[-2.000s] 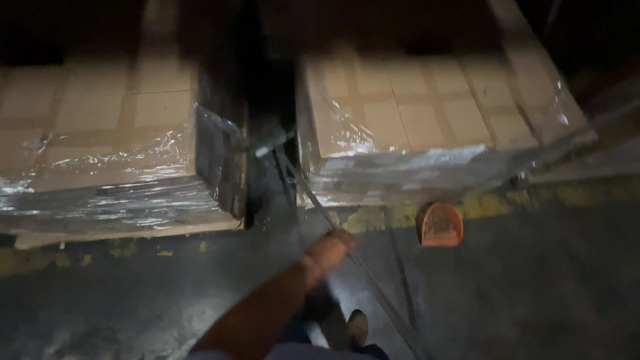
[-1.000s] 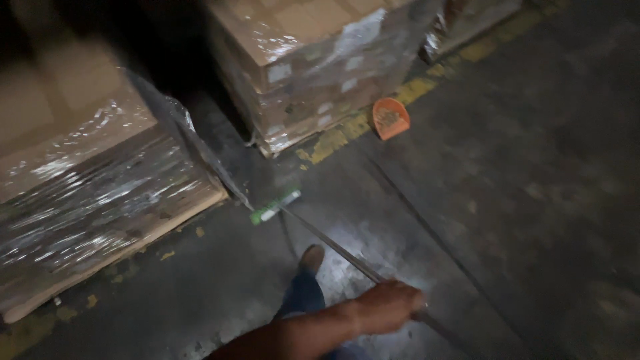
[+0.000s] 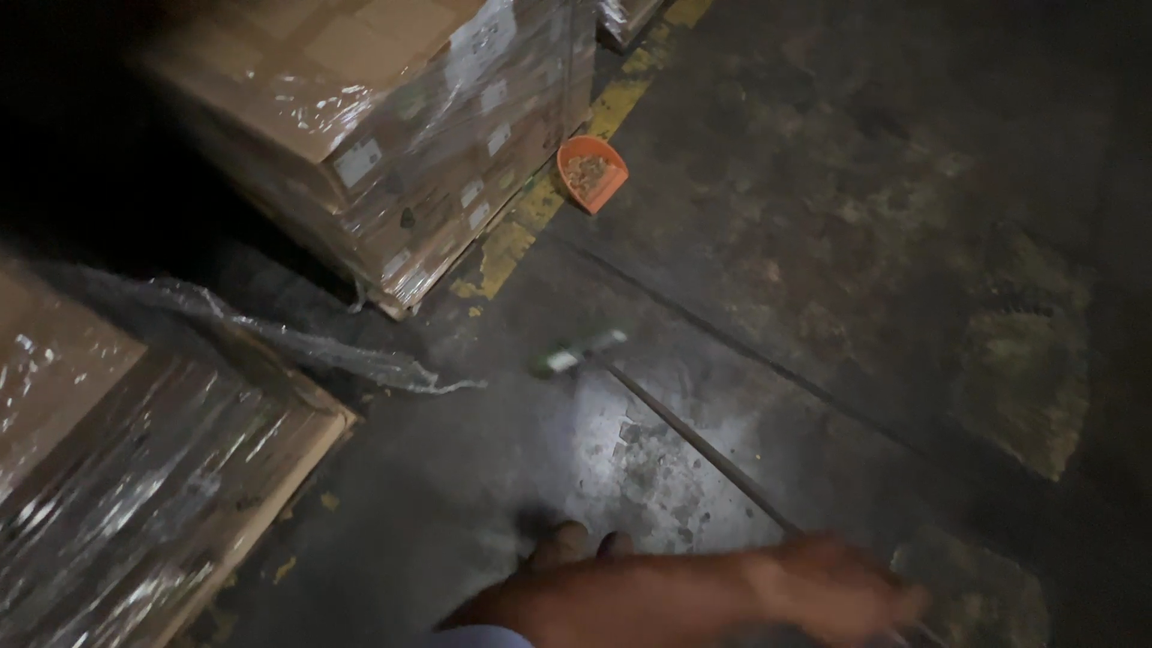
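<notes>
My left hand (image 3: 832, 589), blurred at the lower right, is closed around the handle (image 3: 697, 441) of a broom. The handle slants up and left to the broom's head (image 3: 576, 354), green and white and blurred, which is down on the dark floor. My right hand is not in view. Beyond the broom's head, an orange dustpan (image 3: 607, 187) with brownish debris (image 3: 587, 173) in it lies by a wrapped pallet load, on the yellow floor line. A strip of loose clear stretch film (image 3: 333, 354) trails onto the floor, left of the broom's head.
Film-wrapped cartons (image 3: 468, 153) on a pallet stand at the upper left, and another wrapped load (image 3: 135, 504) at the lower left. A worn yellow line (image 3: 504, 256) runs along them. A dark seam (image 3: 765, 355) crosses the floor. My shoes (image 3: 562, 540) show above my forearm.
The broom's head, beside the lower-left load's corner a second ago, is now out on the floor, farther from the loads. My left hand still holds the handle. The view has turned and shifted.
</notes>
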